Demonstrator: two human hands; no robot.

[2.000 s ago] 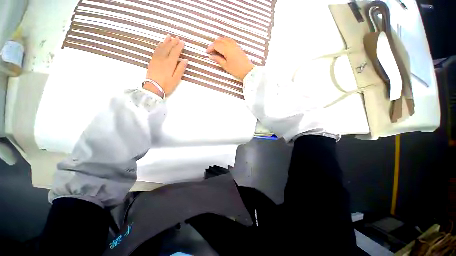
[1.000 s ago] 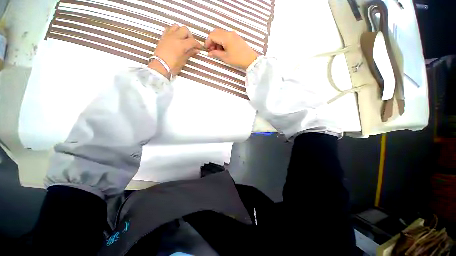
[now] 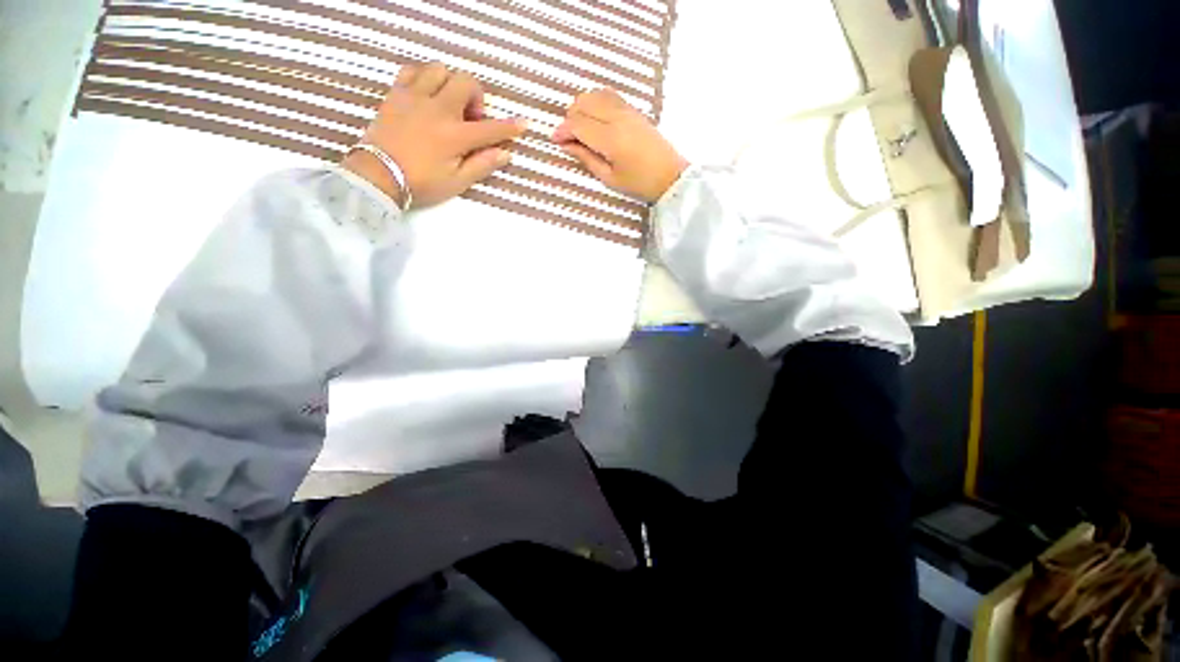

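Narrow brown leather strips (image 3: 233,119) lie in close parallel rows with white gaps, on a large white backing sheet (image 3: 168,246) that hangs over the table's front edge. My left hand (image 3: 434,132) rests on the strips at the middle, index finger stretched to the right. My right hand (image 3: 619,140) is just right of it, fingers bent and fingertips down at a strip. A small gap lies between the two hands. Whether the right fingers pinch a strip cannot be told.
A cream bag part with a thin looped handle (image 3: 921,194) lies at the right, with loose brown straps (image 3: 942,110) and a white piece on it. A box of tangled brown offcuts (image 3: 1093,601) stands at the lower right. A yellow floor line (image 3: 976,401) runs beyond the table.
The hands met at the fingertips one second ago and are now slightly apart. The left index finger has stretched out. The view has shifted, so the table sits further left and the bottle has left view.
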